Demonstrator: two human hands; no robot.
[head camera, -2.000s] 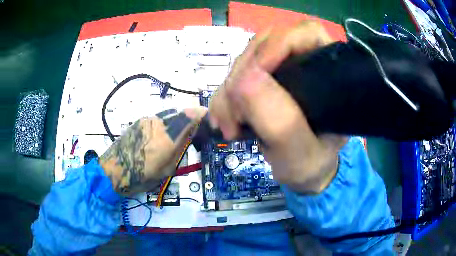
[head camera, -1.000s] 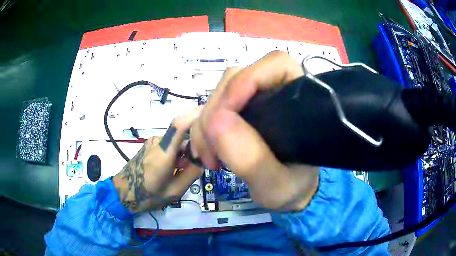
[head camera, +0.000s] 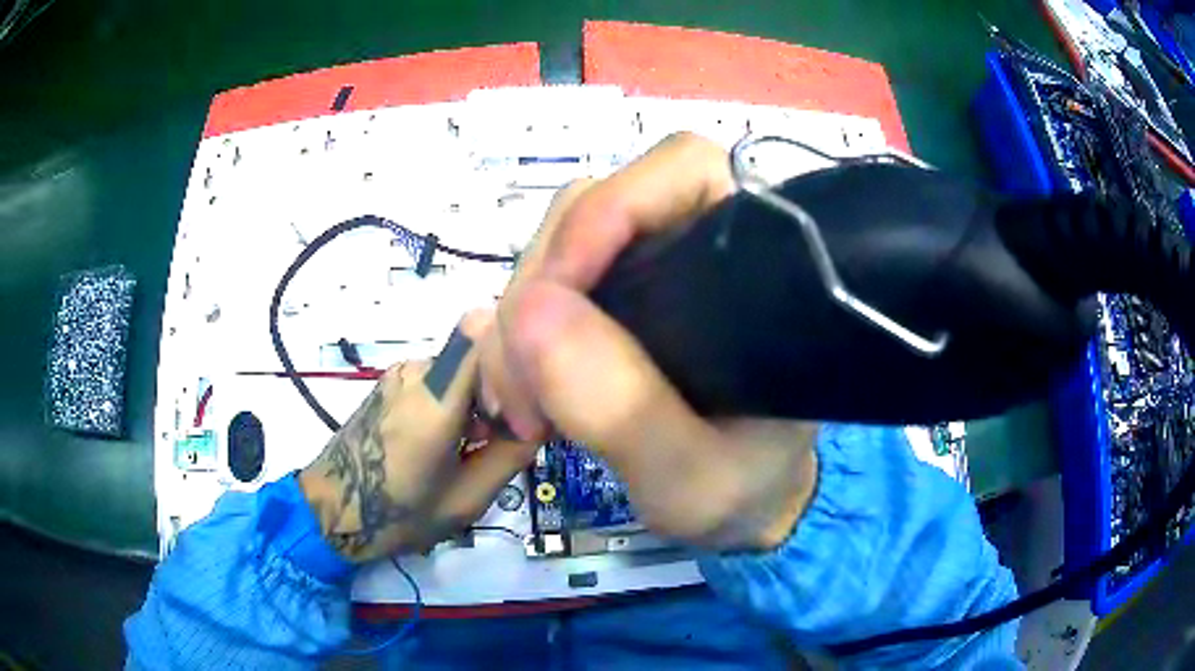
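My right hand is wrapped around the black electric screwdriver, which has a wire hook on top and lies across the right of the view. Its tip is hidden by my hands. My left hand meets my right fingers over the left edge of the blue motherboard; whether its fingertips hold anything is hidden. The motherboard sits on the large white chassis panel, mostly covered by my right hand. A black sleeved cable loops on the panel's left side.
Red-orange foam borders the panel's far edge. A speckled grey-white block lies on the green mat at left. A blue tray holding boards stands at right. The screwdriver's black cord crosses the lower right. A black oval sits at the panel's left.
Both hands have moved lower and closer together, and my right hand has moved left with the screwdriver. In the last second the screwdriver has shifted slightly further left.
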